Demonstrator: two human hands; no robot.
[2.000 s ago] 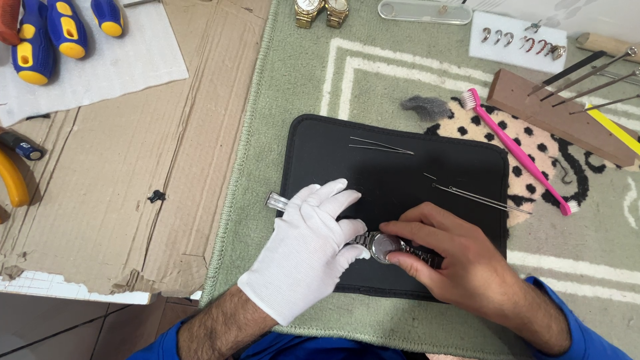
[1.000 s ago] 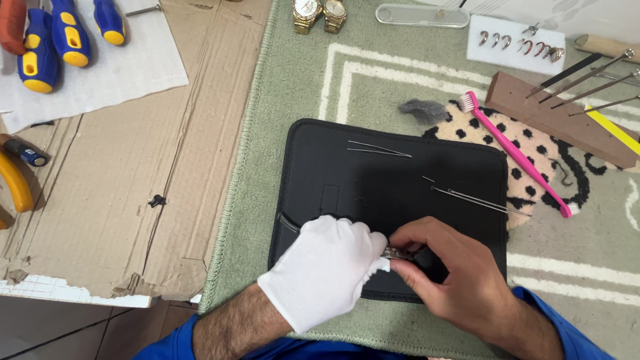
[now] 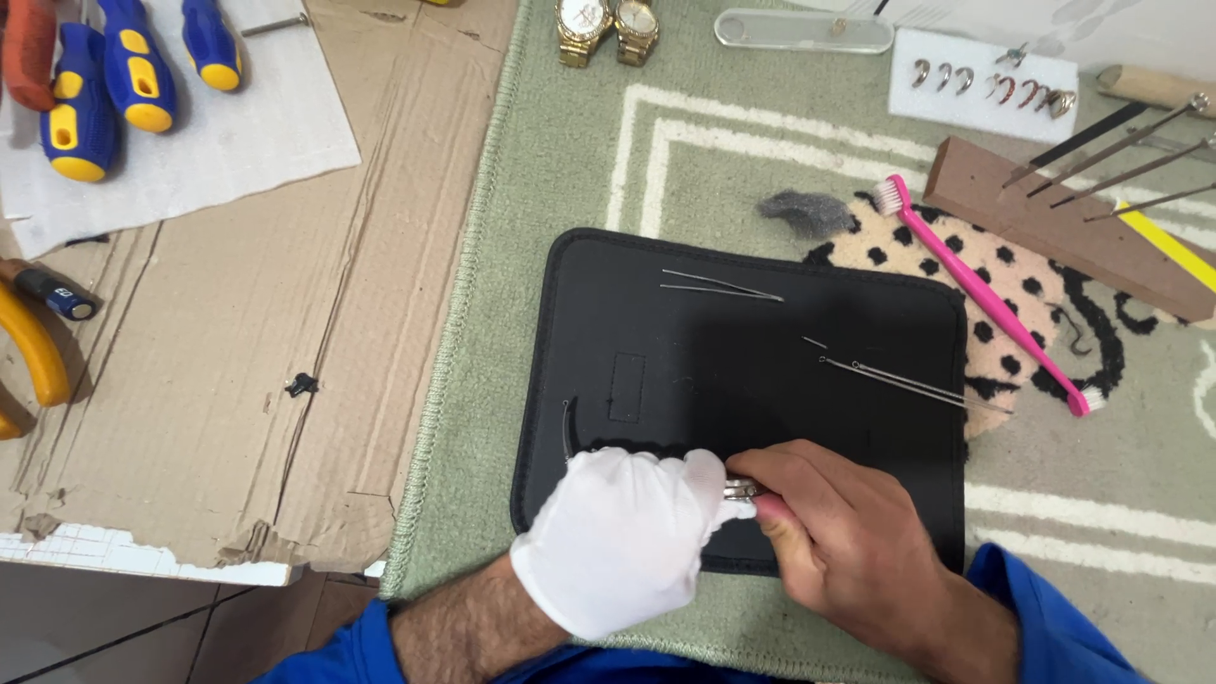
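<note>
Both hands meet over the lower part of a black mat (image 3: 655, 332). My left hand (image 3: 632, 537), in a white glove, has its fingers closed on one side of a metal wristwatch (image 3: 741, 489). Bare, my right hand (image 3: 836, 541) pinches the other side with thumb and fingers. Only a small part of the watch shows between them. A thin curved dark item (image 3: 569, 432) emerges above the glove. Tweezers (image 3: 722, 287) lie near the mat's top, and thin metal rods (image 3: 917, 385) cross its right edge.
On the patterned green rug (image 3: 560, 161) are a pink double-ended toothbrush (image 3: 988, 294), steel wool (image 3: 807, 214), a brown block (image 3: 1064, 228) with thin tools, two gold-coloured watches (image 3: 608, 28) and rings on white foam (image 3: 983, 85). Cardboard (image 3: 218, 313) at left bears blue-yellow screwdrivers (image 3: 141, 71) and orange-handled pliers (image 3: 33, 347).
The watch, its round face visible two seconds ago, is now tilted and mostly covered by the fingers. My gloved hand has turned from spread fingers to a closed grip, with its back up.
</note>
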